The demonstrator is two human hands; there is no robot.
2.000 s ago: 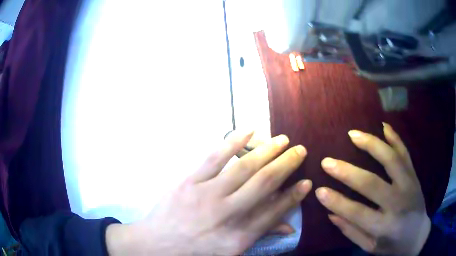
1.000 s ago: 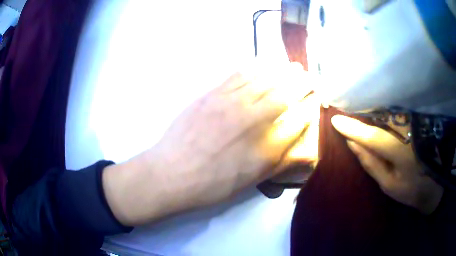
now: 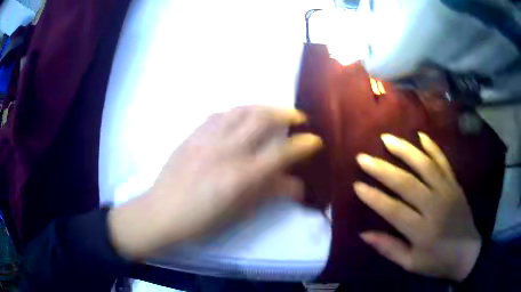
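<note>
A maroon garment panel (image 3: 348, 125) lies on the white machine table, its upper part red-orange under the lamp and partly below the sewing machine head (image 3: 423, 40). A darker maroon fold or strip (image 3: 315, 74) lies along its left edge. My left hand (image 3: 211, 171) is blurred; its fingertips touch or hover over this darker edge, and I cannot tell if they pinch it. My right hand (image 3: 423, 205) lies flat on the panel with fingers spread, holding nothing. Bright orange glints show beside the presser foot area, whose needle is not clear.
Thick maroon cloth (image 3: 51, 114) hangs along the far left of the white table (image 3: 171, 74). A marked strip (image 3: 251, 270) runs along the table's front edge. The machine head fills the upper right. Blue items show at the far left edge.
My left hand has moved left and back from the lit needle area. My right hand has come down and spread flat. The panel now lies wider, with a dark layer at its left edge.
</note>
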